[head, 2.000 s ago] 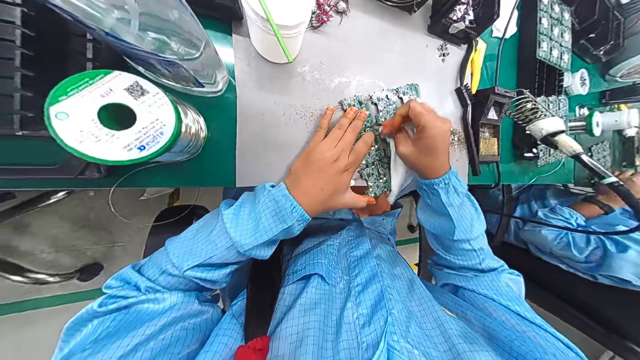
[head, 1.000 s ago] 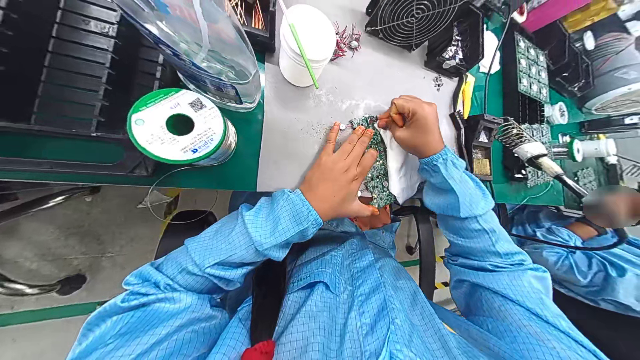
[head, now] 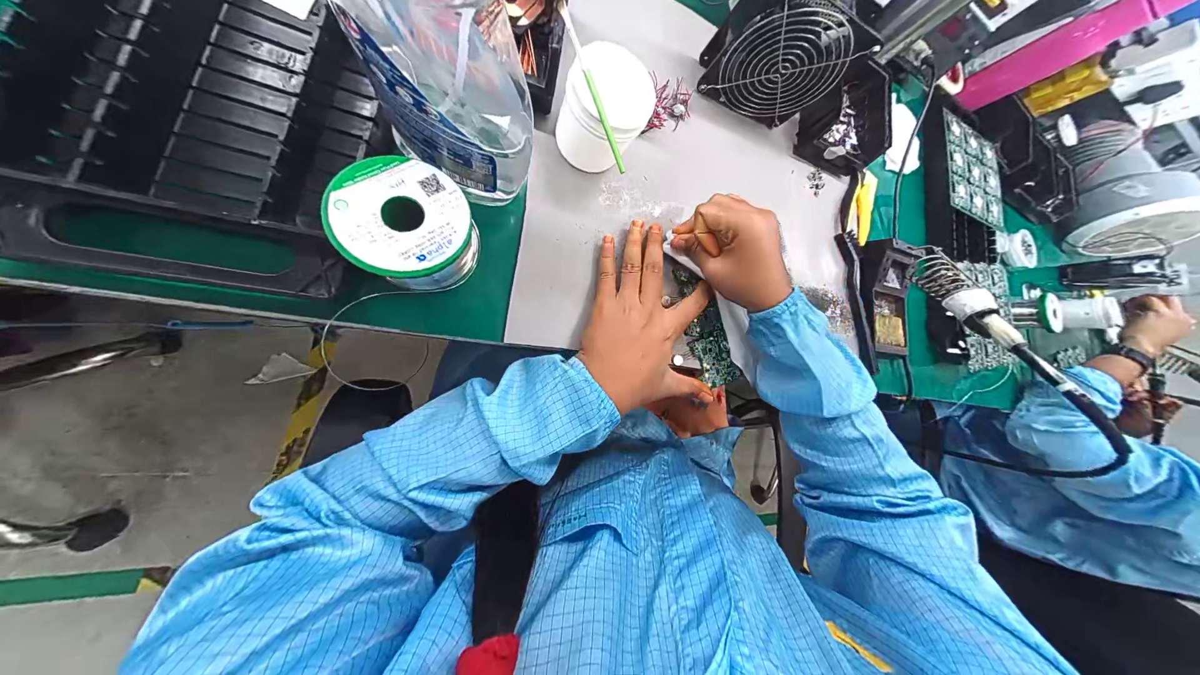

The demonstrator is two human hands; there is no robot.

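Observation:
My left hand (head: 637, 323) lies flat, fingers spread, over a green circuit board panel (head: 710, 349) at the table's front edge. Its palm and fingers hide much of the panel. My right hand (head: 736, 248) is closed with its fingertips on a white cloth or wipe (head: 738, 328), which runs down along the panel's right side. The pinched end of the wipe is just right of my left fingertips. Whitish residue (head: 637, 199) is spread on the grey mat (head: 553, 262) beyond my fingers.
A solder wire spool (head: 398, 220) and a clear plastic container (head: 450, 94) are at left. A white tub (head: 605, 108) with a green-handled brush (head: 600, 112) stands behind. A fan (head: 783, 66), parts bins (head: 848, 122) and a soldering iron (head: 984, 314) are at right. A co-worker's hand (head: 1158, 323) is farther right.
My right hand, gripping the wipe, has come in close to my left fingertips and now covers the panel's far end. My left hand stays spread on the panel. The view has shifted somewhat.

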